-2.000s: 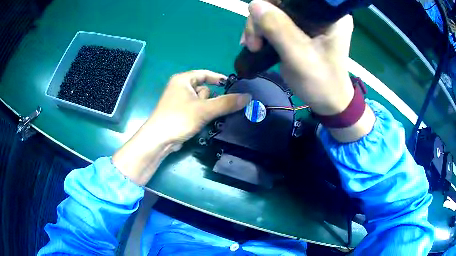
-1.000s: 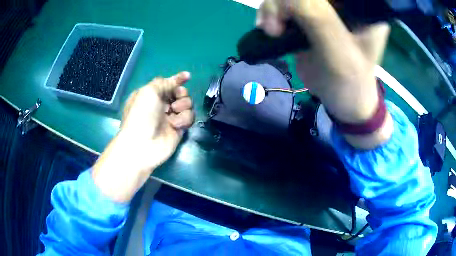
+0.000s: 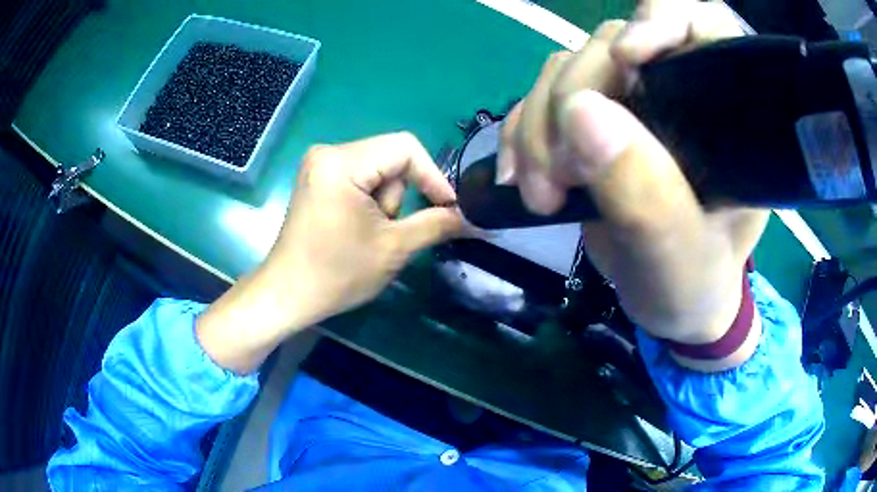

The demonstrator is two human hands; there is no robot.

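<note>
A black blower fan unit [image 3: 543,247] lies on the green bench, mostly hidden under my right hand and the tool. My right hand [image 3: 625,163] is closed round a thick black electric screwdriver [image 3: 745,120], held low over the fan with its front end to the left. My left hand [image 3: 361,226] is at the fan's left edge, with thumb and forefinger pinched together at the screwdriver's front end. A tiny dark thing shows between the fingertips, too small to tell for sure. The fan's round label is hidden.
A pale translucent bin [image 3: 255,173] full of black screws stands at the upper left. A metal clip [image 3: 75,181] sits on the bench's left edge. Another black unit [image 3: 829,312] lies at the far right. A white stripe [image 3: 538,21] runs along the far side.
My left hand has moved right to the fan's left edge, and its fingertips have met the screwdriver's front end. The screwdriver has come down and across, covering the label. The bin appears shifted right.
</note>
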